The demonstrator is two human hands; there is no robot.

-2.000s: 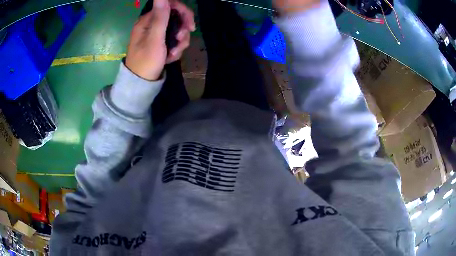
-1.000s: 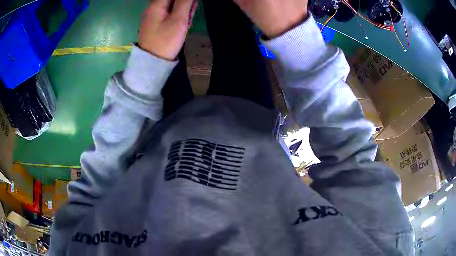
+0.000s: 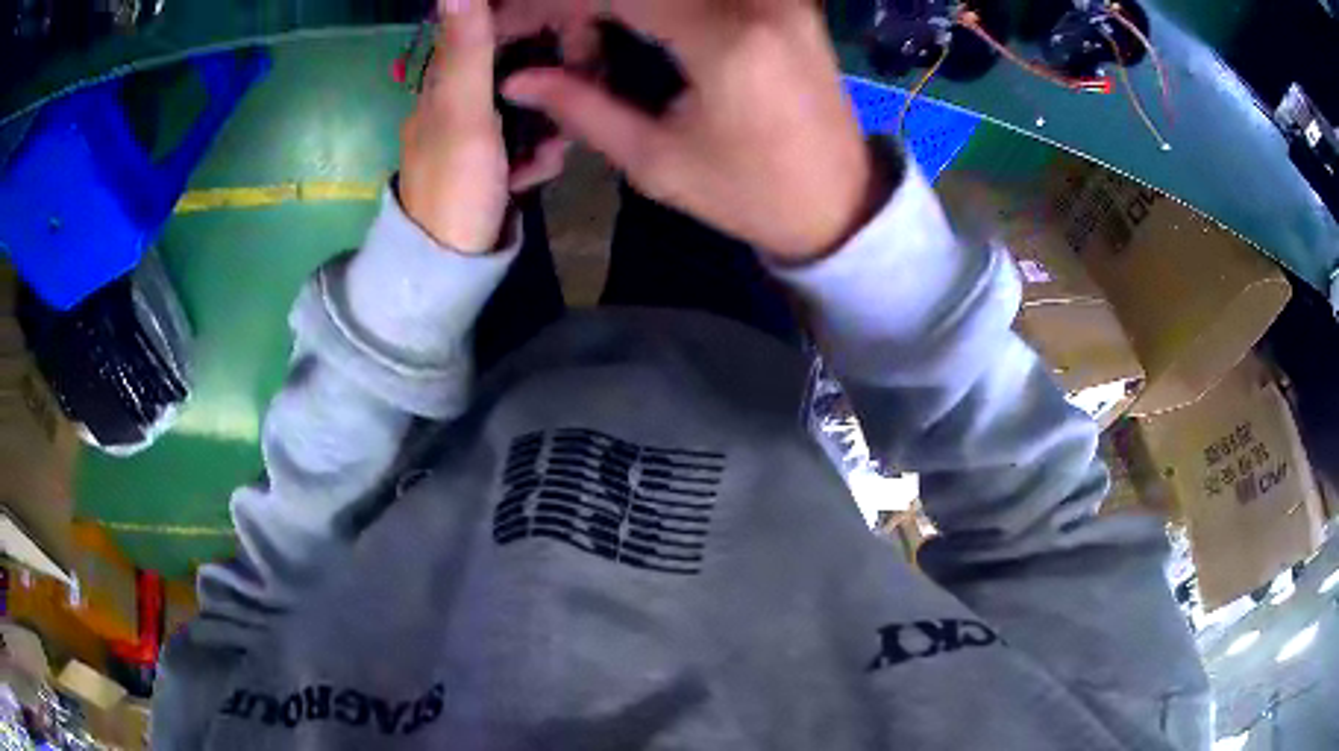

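My left hand (image 3: 464, 154) is at the top, left of centre, its fingers curled around a small black part (image 3: 529, 85). A red tip (image 3: 401, 69) shows just left of this hand. My right hand (image 3: 734, 140) is beside it, with its thumb reaching across to the black part. A dark area shows between its thumb and fingers; I cannot tell whether it is a held piece or background. The fingertips are blurred and partly cut off by the top edge. Round black wired units (image 3: 1087, 41) lie on the green bench at the top right.
The bench edge (image 3: 1204, 206) curves across the top and right. Cardboard cartons (image 3: 1241, 477) stand below it at the right. A blue stool or bin (image 3: 74, 206) and a black bagged bundle (image 3: 110, 360) are at the left on the green floor (image 3: 279, 257).
My right hand has come in from the upper right to meet my left hand, and its thumb now overlaps the black part. More of both hands shows than one second ago.
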